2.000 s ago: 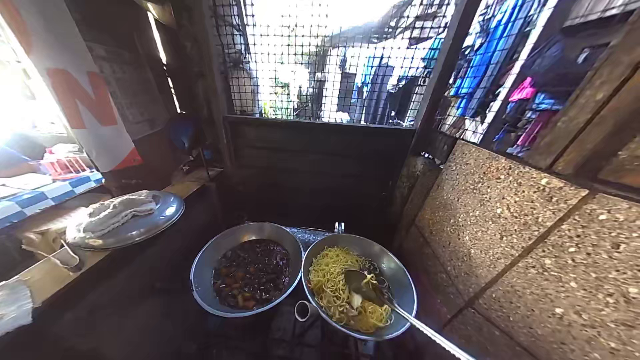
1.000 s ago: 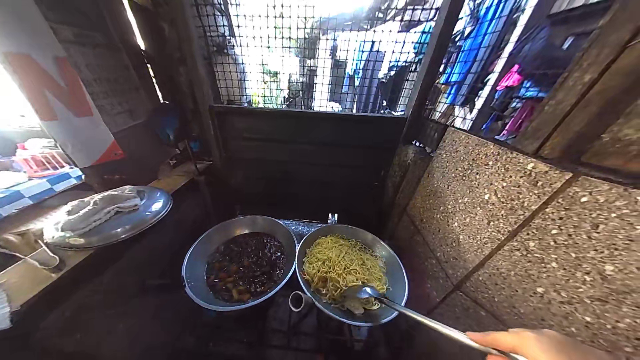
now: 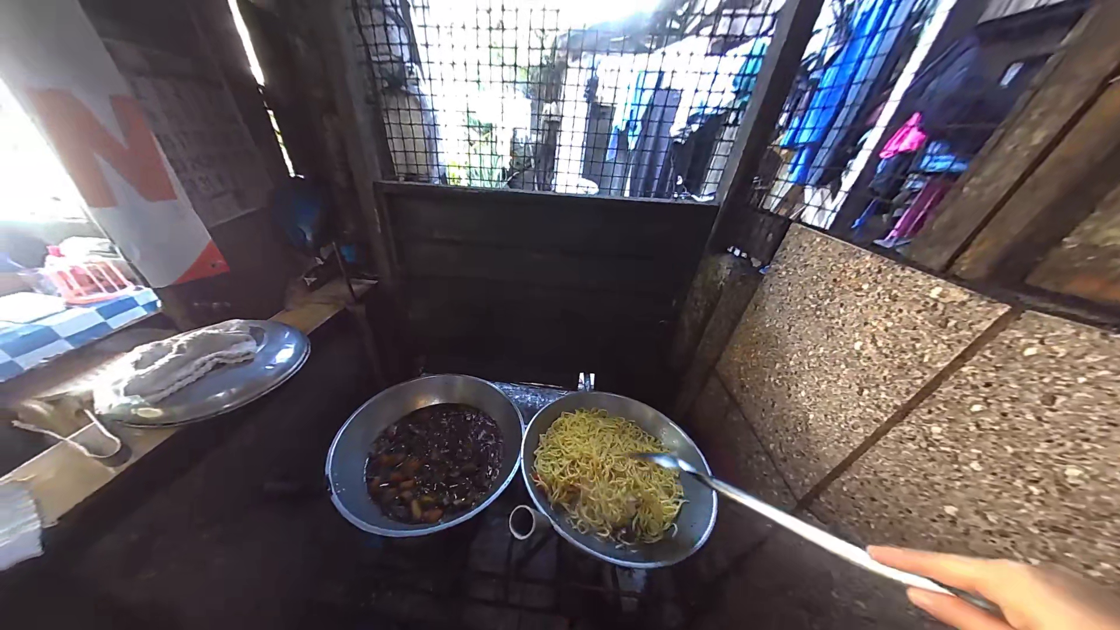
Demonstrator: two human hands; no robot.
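Note:
At the lower right, my right hand point(image 3: 1006, 586) grips the handle of a long metal spoon point(image 3: 796, 525), whose head lies on yellow noodles point(image 3: 604, 472). These noodles fill much of a round metal pan point(image 3: 696, 525). Touching or nearly touching it on the left is a second metal pan point(image 3: 346, 472), which holds a dark stew point(image 3: 437, 459) with orange-brown chunks. A small pale ring-shaped thing point(image 3: 522, 522) sits between the two pans near their front. My left hand is out of view.
On the left ledge point(image 3: 66, 477) lies a round metal lid point(image 3: 284, 354) with a folded white cloth point(image 3: 188, 354) on it. A pebbled wall point(image 3: 875, 359) stands close on the right. Behind the pans rises a dark panel point(image 3: 551, 280) under wire mesh point(image 3: 490, 105).
The spoon head has moved from the front of the noodles up to their right side. My right hand came into view at the lower right after the earliest frame. The noodles are heaped differently.

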